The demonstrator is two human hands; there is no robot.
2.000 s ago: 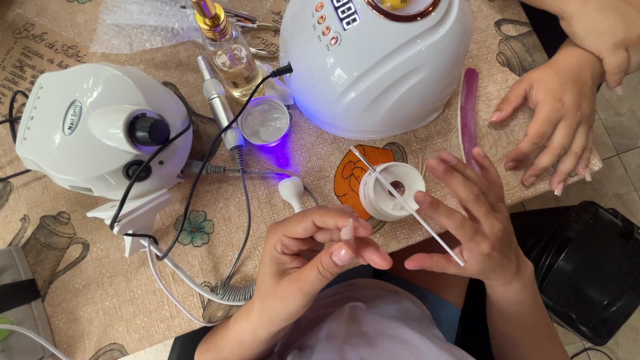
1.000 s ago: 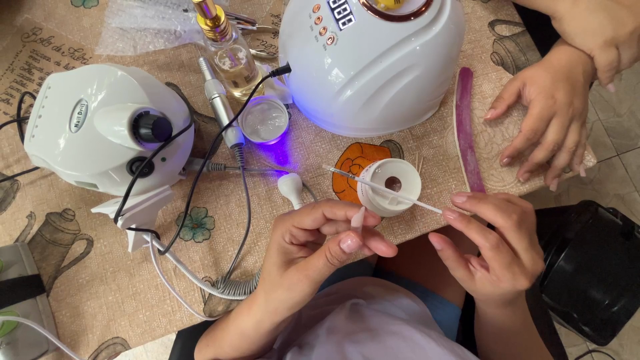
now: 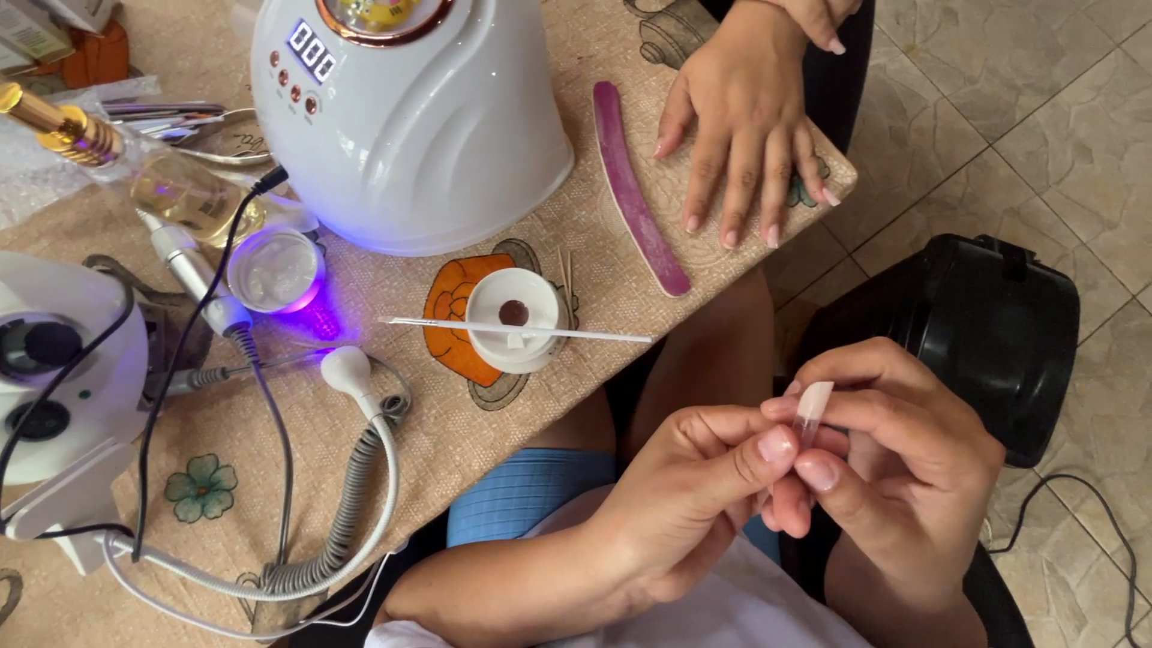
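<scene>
My left hand (image 3: 711,495) and my right hand (image 3: 900,450) meet above my lap, right of the table edge. Between their fingertips stands a pale artificial nail tip (image 3: 813,409) with a clear lower end; both hands pinch it. A thin white brush (image 3: 576,334) lies across the rim of a round white pot (image 3: 504,354) on the table, its bristle end pointing left. Beside the pot are a few thin wooden sticks (image 3: 565,274). A purple curved nail file (image 3: 633,202) lies farther right, near another person's hand (image 3: 747,126), which rests flat on the tablecloth.
A white nail lamp (image 3: 423,135) stands behind the pot. To the left are a glass jar (image 3: 274,270) in violet light, a bottle with a gold top (image 3: 193,193), a drill handpiece (image 3: 193,270), a white drill unit (image 3: 63,360) and coiled cables (image 3: 337,513). A black bin (image 3: 954,333) stands on the floor.
The brush has left my right hand and now lies across the pot. My right hand has come to the nail tip, which my left hand held alone before. The view has shifted right.
</scene>
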